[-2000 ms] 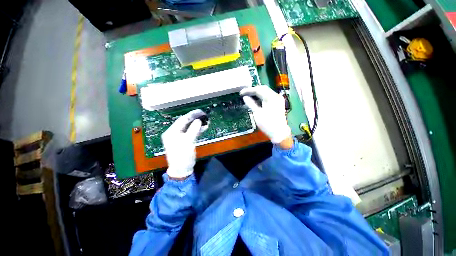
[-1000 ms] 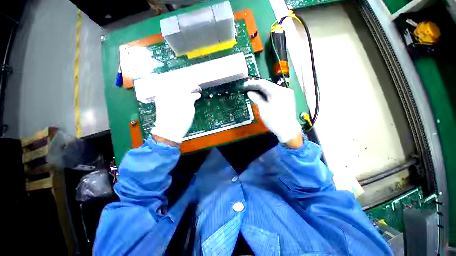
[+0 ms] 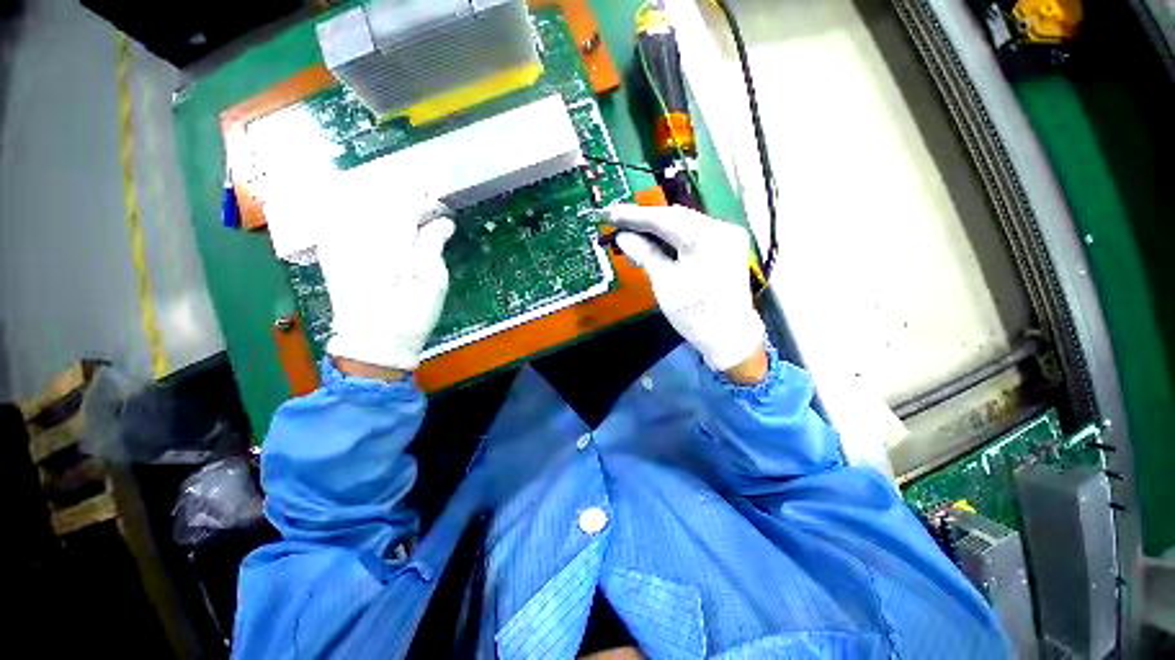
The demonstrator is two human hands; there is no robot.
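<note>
A green circuit board (image 3: 515,263) lies in the orange-brown fixture (image 3: 557,322). A long white heatsink (image 3: 496,155) crosses the board, with a grey finned heatsink (image 3: 432,62) and a yellow strip (image 3: 474,94) behind it. My gloved left hand (image 3: 387,286) is at the long heatsink's near edge, fingertips at the board; what they touch is hidden. My gloved right hand (image 3: 683,264) is at the board's right edge, thumb and fingers pinched around a small dark part (image 3: 625,241).
A power screwdriver (image 3: 665,97) with a looping cable lies right of the fixture. A metal-railed conveyor (image 3: 999,219) runs along the right, with another board (image 3: 1005,467) at lower right. A clear plastic bag (image 3: 222,500) is at lower left.
My left hand has moved from over the board's near part to the long heatsink's near edge; the dark part at its fingertips no longer shows. The view has shifted, so the board appears farther left and higher.
</note>
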